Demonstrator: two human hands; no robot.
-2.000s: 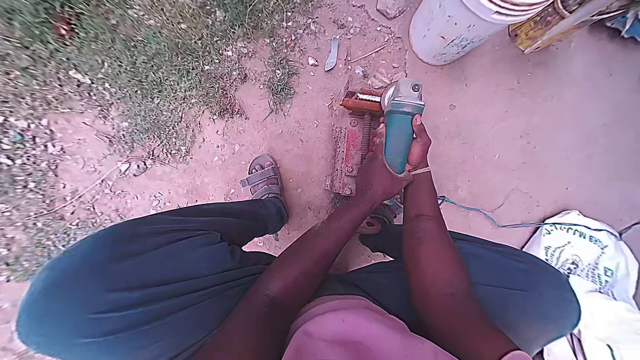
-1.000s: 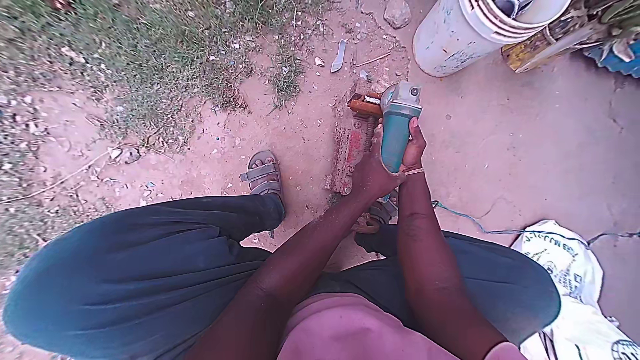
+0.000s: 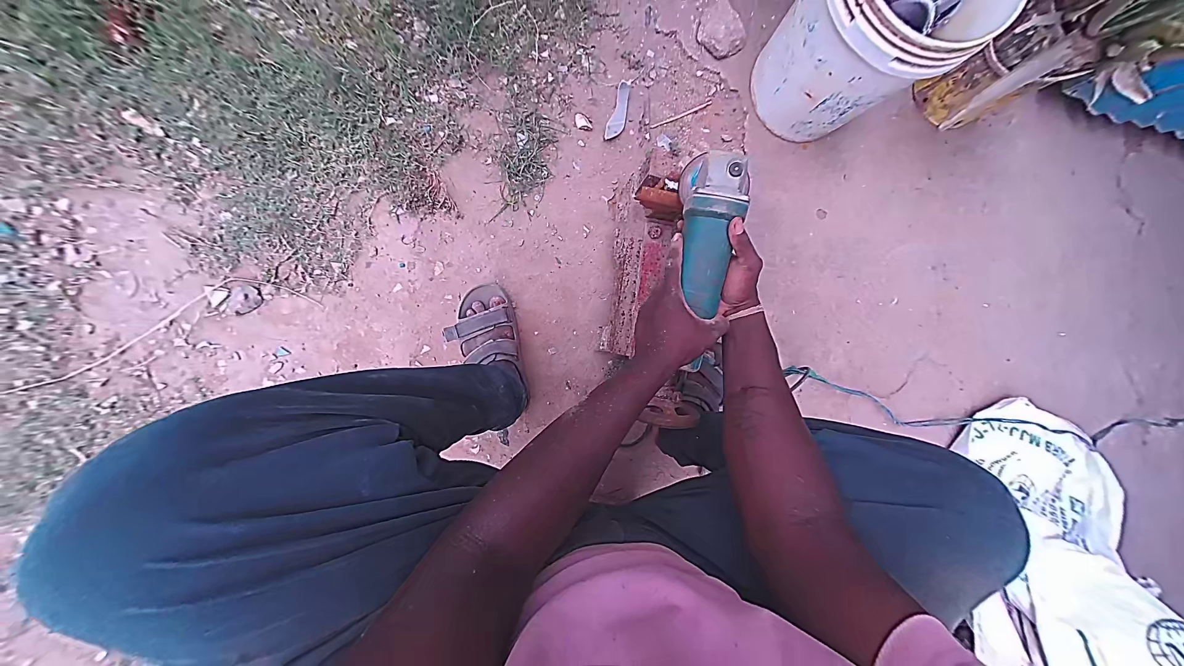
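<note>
Both my hands grip a teal angle grinder (image 3: 708, 245) with a grey metal gear head. My left hand (image 3: 671, 319) wraps the body from the left and near its rear end, and my right hand (image 3: 743, 268) holds its right side. The grinder's head rests over or beside a rusty orange-brown metal piece (image 3: 659, 198), and whether they touch is unclear. That piece lies at the far end of a worn, reddish metal block or vise (image 3: 629, 287) on the ground. The grinder's disc is mostly hidden.
A white plastic bucket (image 3: 823, 79) stands at the upper right, near a yellow container (image 3: 953, 97). A cable (image 3: 869, 398) runs right from near my feet past white printed sacks (image 3: 1045, 472). My sandalled foot (image 3: 490, 328) is left of the block; a stone (image 3: 721, 30) lies beyond it.
Both hands keep their grip on the grinder, which stays near the rusty piece. The view has shifted slightly.
</note>
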